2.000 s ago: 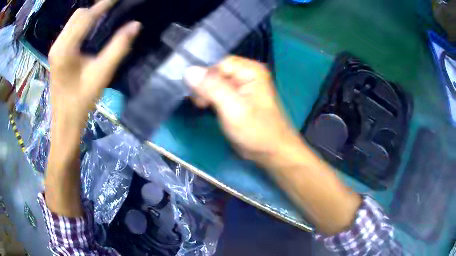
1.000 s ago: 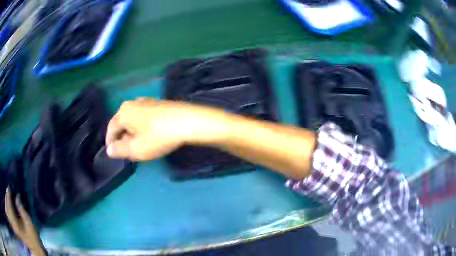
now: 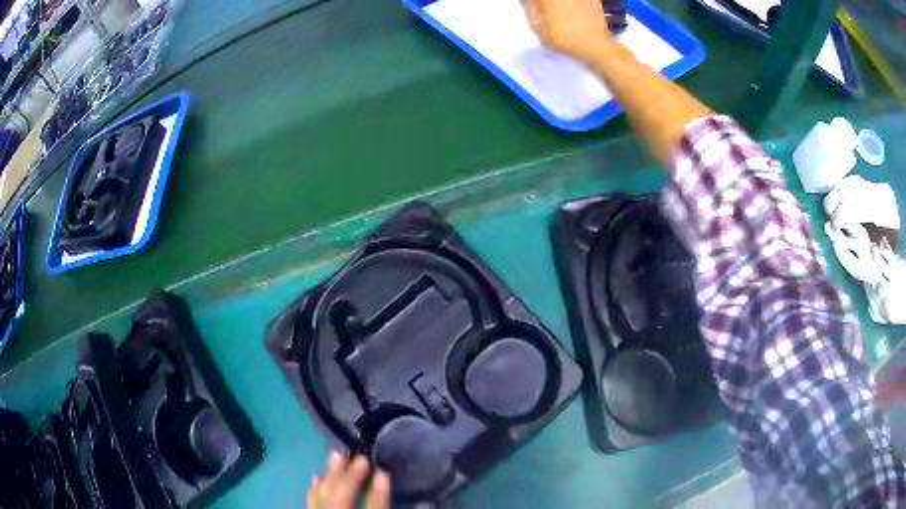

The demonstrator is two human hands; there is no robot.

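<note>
A black moulded tray [image 3: 392,328] lies at an angle on the teal bench in front of me, with an arched groove, two round wells and small slots, and no headset in it. My left hand [image 3: 348,484] is at its near edge, fingers apart, cut off by the bottom of the picture; whether it touches the tray is unclear. My right hand [image 3: 571,25] reaches over a blue-rimmed carrier tray [image 3: 497,70] with a white liner at the top edge. A small part of a dark thing [image 3: 615,15] shows beside it; whether my fingers hold it is hidden.
A second black tray [image 3: 636,388] lies on the right, partly behind my sleeve. Several black trays [image 3: 204,437] lean together at lower left. Another blue carrier [image 3: 177,149] holds a black tray on the green surface. A white bottle [image 3: 825,157] and white crumpled cloth [image 3: 859,204] are at right.
My right hand has moved from the leaning trays at left up to the blue carrier at the top. The middle black tray now sits turned at an angle, with my left hand near it.
</note>
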